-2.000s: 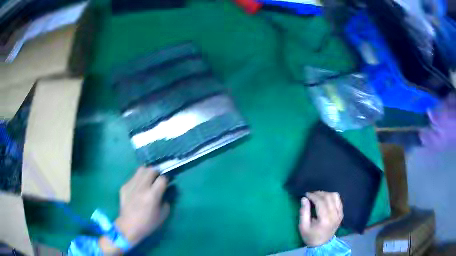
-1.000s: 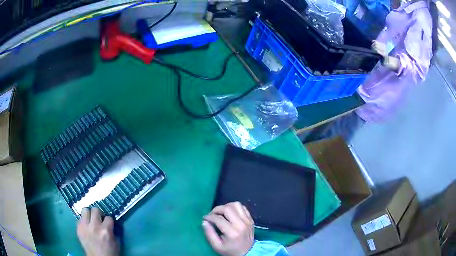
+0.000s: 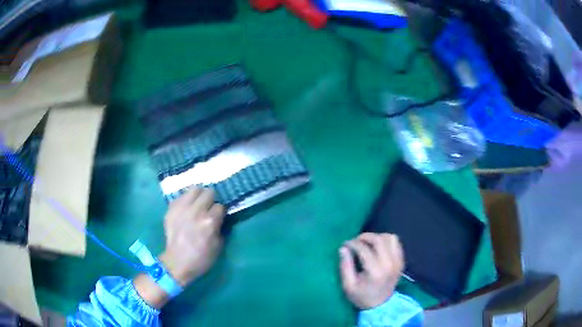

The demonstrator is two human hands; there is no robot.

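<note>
The silvery metal tray [image 3: 268,190] holds rows of narrow green modules [image 3: 261,175], with a bare shiny strip between rows. The picture is blurred. My left hand [image 3: 194,233] has its fingertips down at the tray's near edge, on the left end of the nearest row; whether they grip a module is hidden. A light blue strap [image 3: 156,269] is round that wrist. My right hand [image 3: 373,268] is beside the black plastic tray [image 3: 427,230], its fingers curled and the thumb apart. A dark spot shows between them, and I cannot tell whether it is a held thing.
An open cardboard box [image 3: 67,179] with dark pieces stands at the left. A clear plastic bag [image 3: 440,137] lies at the right, near a blue crate [image 3: 504,115]. The red heat gun [image 3: 306,11] is at the top, its black cord trailing right. Cardboard boxes [image 3: 526,303] stand below right.
The view has swung back left since one second ago. My left fingers have moved slightly inward over the nearest row. Compared with two seconds ago, my right hand is farther left, mostly off the black tray.
</note>
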